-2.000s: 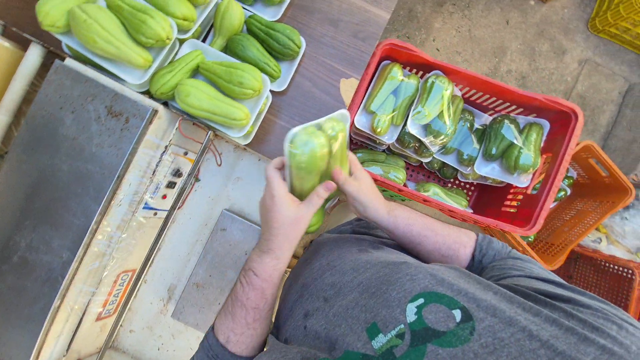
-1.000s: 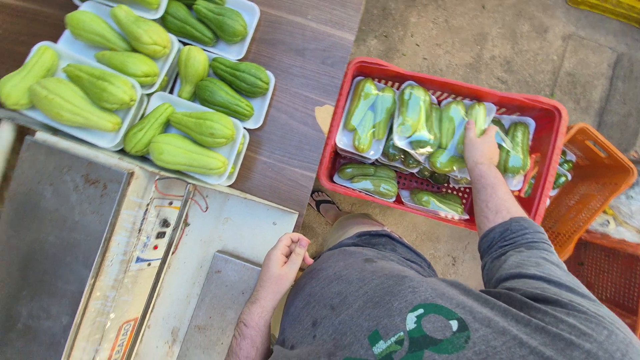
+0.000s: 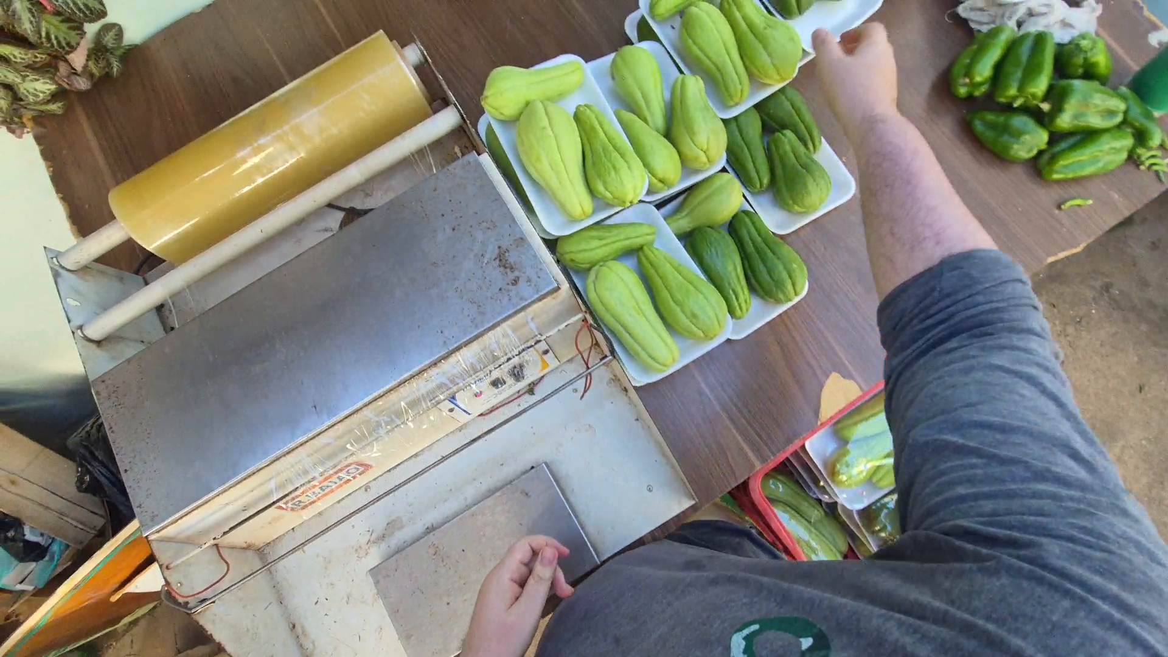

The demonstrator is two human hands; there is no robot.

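Note:
My right hand [image 3: 856, 71] reaches to the edge of a white foam tray [image 3: 844, 14] at the top; its fingertips are by the rim, and whether they grip it is unclear. My left hand [image 3: 525, 591] holds nothing, fingers loosely curled, above the metal plate [image 3: 484, 557] of the film wrapping machine [image 3: 338, 347]. Several foam trays of light green chayotes [image 3: 630, 315] and darker green ones [image 3: 766, 255] stand close together, some stacked, beside the machine. Film-wrapped trays of green vegetables [image 3: 858, 456] lie in the red plastic crate [image 3: 766, 511], partly hidden by my right arm.
A roll of plastic film [image 3: 274, 146] sits on the machine's back. Loose green bell peppers [image 3: 1086, 105] lie at the right of the wooden table [image 3: 730, 401]. A leafy plant [image 3: 46, 55] is at the top left, an orange container [image 3: 91, 593] at the bottom left.
The wrapped tray was in both hands, then my right hand was at the trays in the red crate. Now that hand is at the foam trays on the table. The view has swung left.

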